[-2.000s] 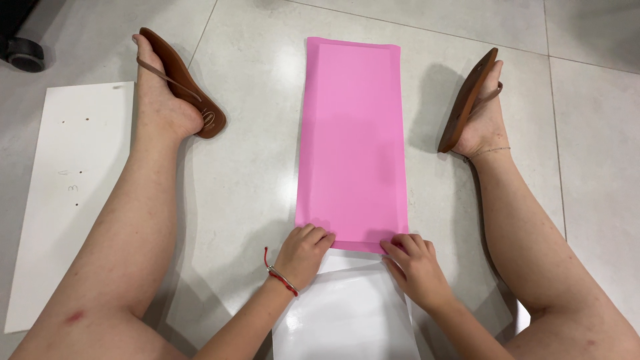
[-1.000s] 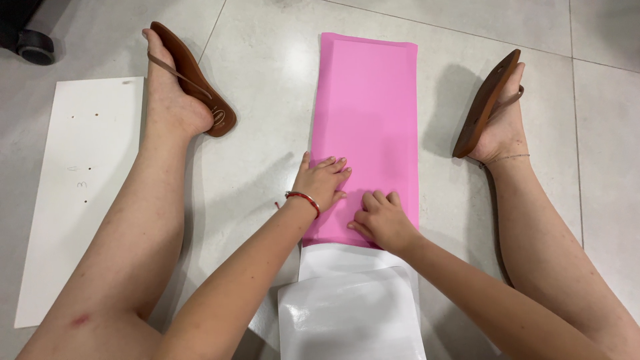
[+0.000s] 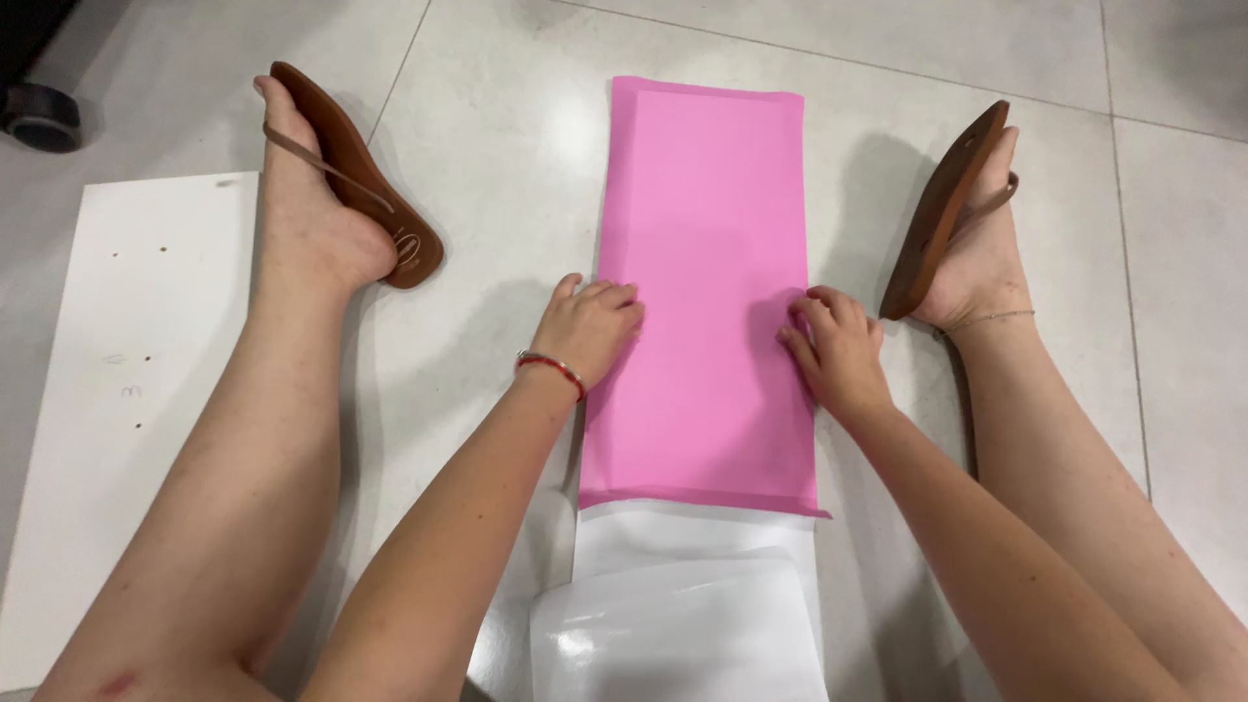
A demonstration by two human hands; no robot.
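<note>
A long pink adhesive-looking sheet [image 3: 717, 224] lies on the tiled floor between my legs, with a board-like rectangle showing as a raised outline beneath it. My left hand [image 3: 588, 331], with a red bracelet at the wrist, rests on the sheet's left edge, fingers slightly curled. At the right edge, my right hand [image 3: 837, 351] touches the sheet with bent fingertips. Whether either hand pinches the edge cannot be told. Glossy white backing paper [image 3: 682, 624] extends from the sheet's near end and curls up toward me.
A white board [image 3: 73, 419] with small holes and pencil marks lies on the floor at the left, partly behind my leg. Brown flip-flops [image 3: 341, 156] are on my feet at both sides. A black caster wheel [image 3: 41, 117] stands at the upper left.
My hands were at the sheet's near end, then on its lower middle; now they are apart at its left and right edges.
</note>
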